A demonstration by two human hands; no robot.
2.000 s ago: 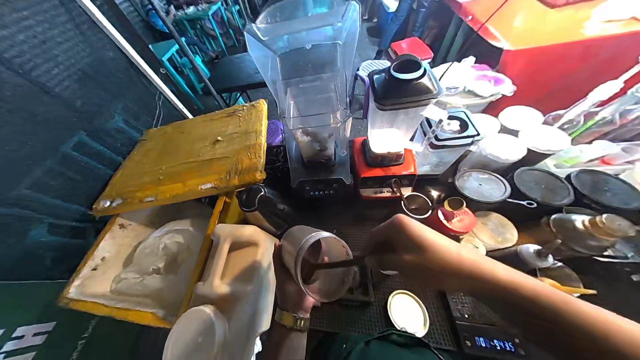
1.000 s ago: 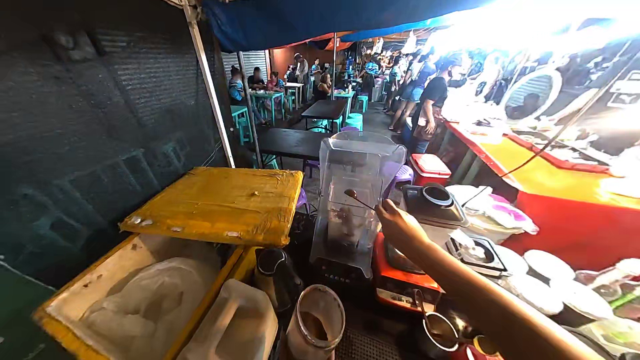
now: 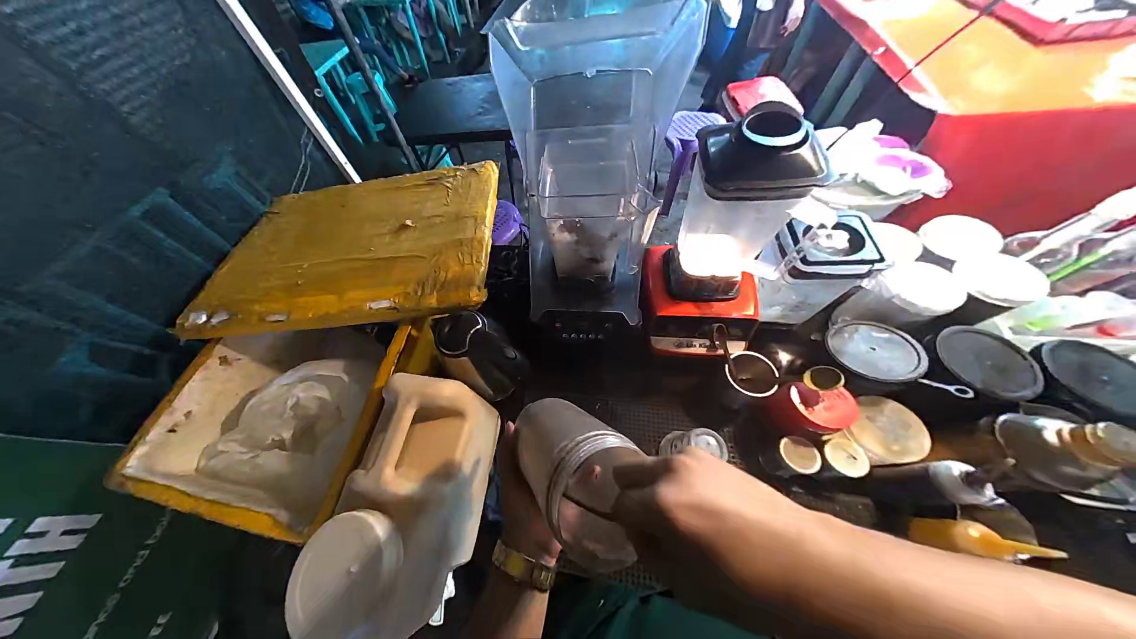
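Note:
My left hand (image 3: 525,497), with a gold watch at its wrist, holds a clear wide-mouthed jar (image 3: 581,470) tilted toward me. Over the jar's mouth, my right hand (image 3: 661,497) grips a thin utensil that reaches inside; its tip is hidden. Left of the jar stands a plastic jug (image 3: 426,461) of tan liquid, with a round white lid or tub (image 3: 344,568) in front of it. Ahead is a blender (image 3: 581,240) in a clear cover, its pitcher holding pale and brown contents. A second blender with a red base (image 3: 706,306) stands to its right.
A yellow-edged box (image 3: 248,426) holding a pale bag sits at left under its skewed yellow lid (image 3: 346,240). A dark metal pitcher (image 3: 479,355) stands behind the jug. At right are a small strainer (image 3: 751,373), lidded tubs (image 3: 877,351) and a yellow squeeze bottle (image 3: 976,538).
One second ago my right hand held a long spoon up by the covered blender; now it is down at the jar's mouth. The view tipped up and back down.

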